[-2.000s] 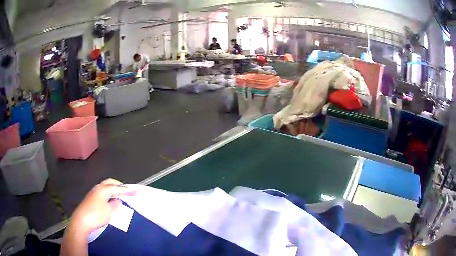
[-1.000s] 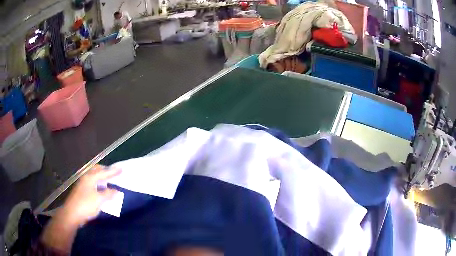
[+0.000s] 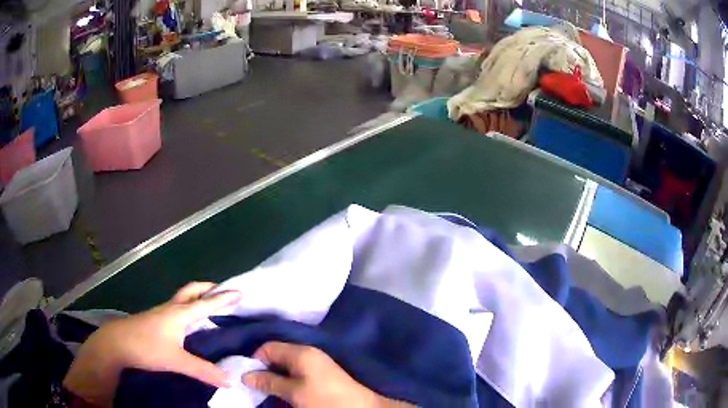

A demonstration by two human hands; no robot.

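A large navy fabric piece (image 3: 399, 327) with pale grey-white bands (image 3: 423, 255) along its edges lies bunched over the green-topped table's near part and my lap. My left hand (image 3: 148, 343) lies on the band at lower left, thumb and fingers spread around the fabric edge. My right hand (image 3: 315, 374) is at bottom centre, with thumb and finger pinching a small white piece (image 3: 237, 382) near my left thumb. Whether the white piece is a tag or a band corner, I cannot tell.
The green tabletop (image 3: 343, 175) reaches forward. The sewing machine (image 3: 706, 303) stands at the right edge, its lit needle area partly cut off. A cream cloth heap (image 3: 519, 72) with a red bundle (image 3: 568, 86) is beyond the table. Pink (image 3: 121, 137) and grey (image 3: 40, 195) bins stand on the left floor.
My right hand has come up into view and taken hold of the small white piece. My left hand has moved right, and the band's left end has folded down. The camera view has shifted.
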